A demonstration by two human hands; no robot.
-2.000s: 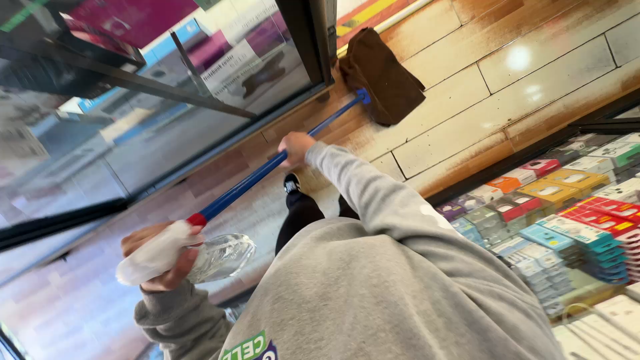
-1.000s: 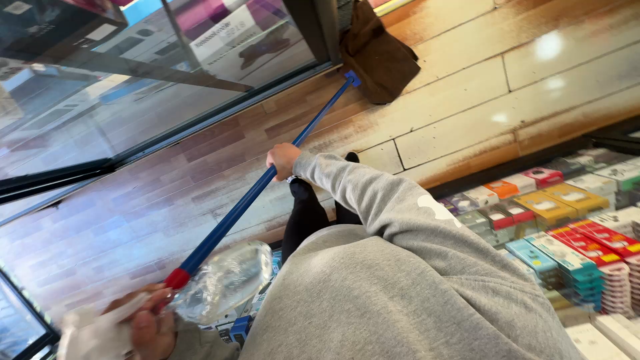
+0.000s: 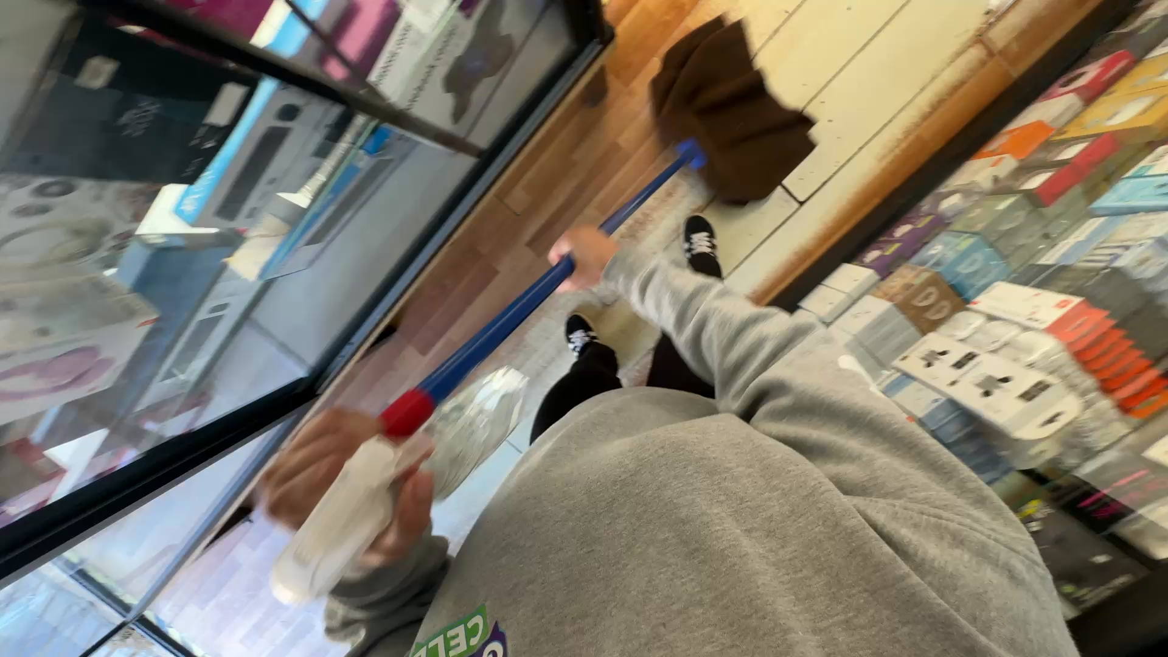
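A blue pole with a red end (image 3: 497, 333) runs diagonally in front of me. Its far end meets a brown cloth (image 3: 730, 114) that lies on the floor and hides whatever head the pole has. My right hand (image 3: 584, 255) is closed around the pole's middle. Near the red end, my left hand (image 3: 351, 493) is blurred, gripping the pole there together with a whitish object (image 3: 333, 520) whose kind I cannot tell. Crumpled-looking clear plastic (image 3: 479, 424) shows beside that hand, below the pole; whether it joins the whitish object is unclear.
A dark-framed glass display case (image 3: 365, 319) with boxed goods stands at left. On the right, another case (image 3: 794, 292) holds many small coloured boxes. Between them runs the tiled and wood-look floor (image 3: 538, 173), where my feet in black shoes (image 3: 701, 242) stand.
My feet have shifted; both shoes now show apart on the floor. Both hands remain on the pole, and the brown cloth is still at its far end. The view has turned and shifted.
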